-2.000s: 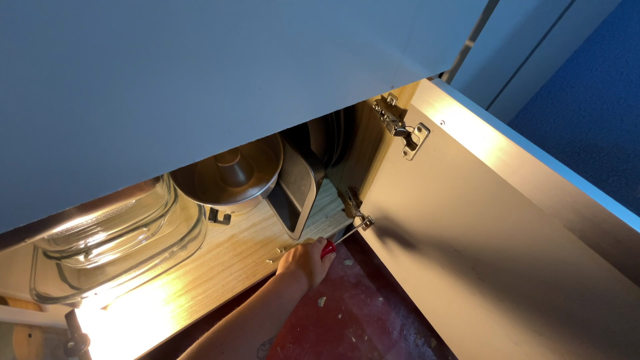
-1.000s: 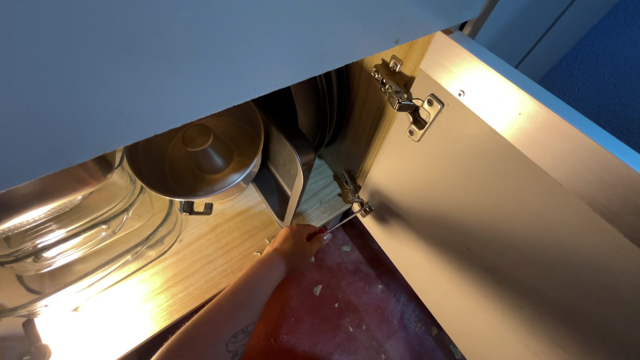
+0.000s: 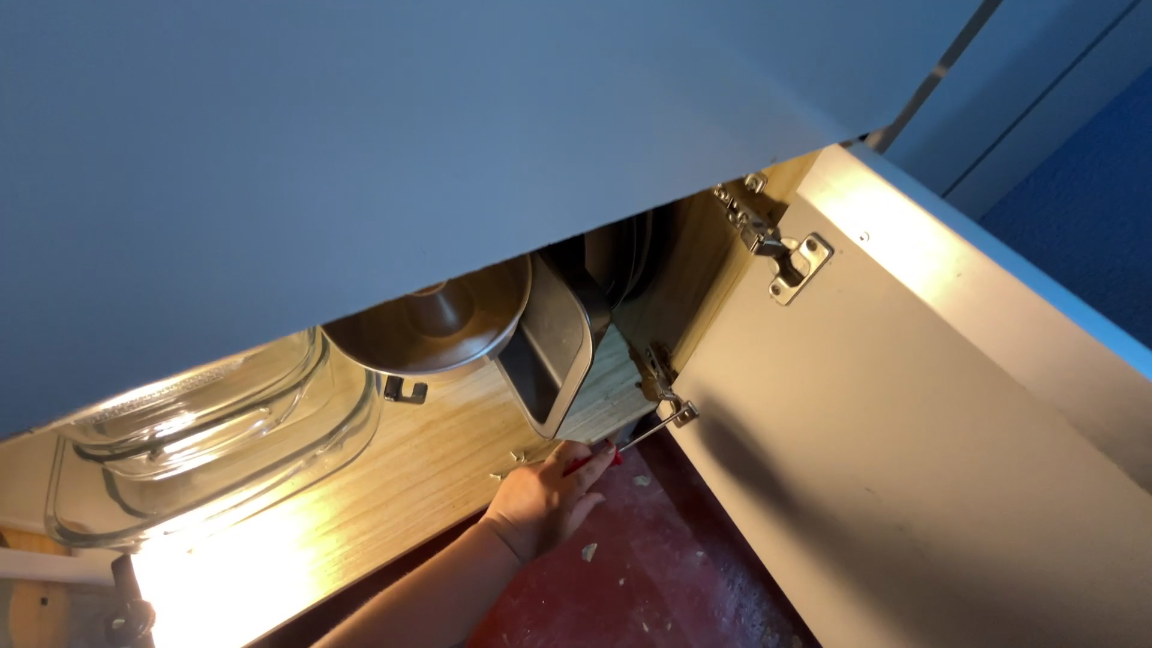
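Observation:
My left hand (image 3: 544, 499) grips the red handle of a screwdriver (image 3: 646, 434) near the cabinet's front edge. The thin metal shaft points up and right, and its tip reaches the lower concealed hinge (image 3: 686, 413), at the inner edge of the open cabinet door (image 3: 900, 432). Whether the tip sits in a screw is too small to tell. A second metal hinge (image 3: 801, 268) joins the door higher up. A few small metal screws (image 3: 517, 457) lie on the wooden cabinet floor (image 3: 432, 450) beside my hand. My right hand is not in view.
Nested glass baking dishes (image 3: 225, 450) sit at the left, beside a round metal tube pan (image 3: 441, 328) and a dark loaf pan (image 3: 549, 360). A small black bracket (image 3: 405, 390) lies before the tube pan. A pale panel (image 3: 405, 135) overhangs the cabinet; flakes dot the red floor (image 3: 585, 585).
My left hand stays on the screwdriver at the lower hinge. Its fingers have shifted on the handle, with one digit now held away from it. The view has shifted somewhat.

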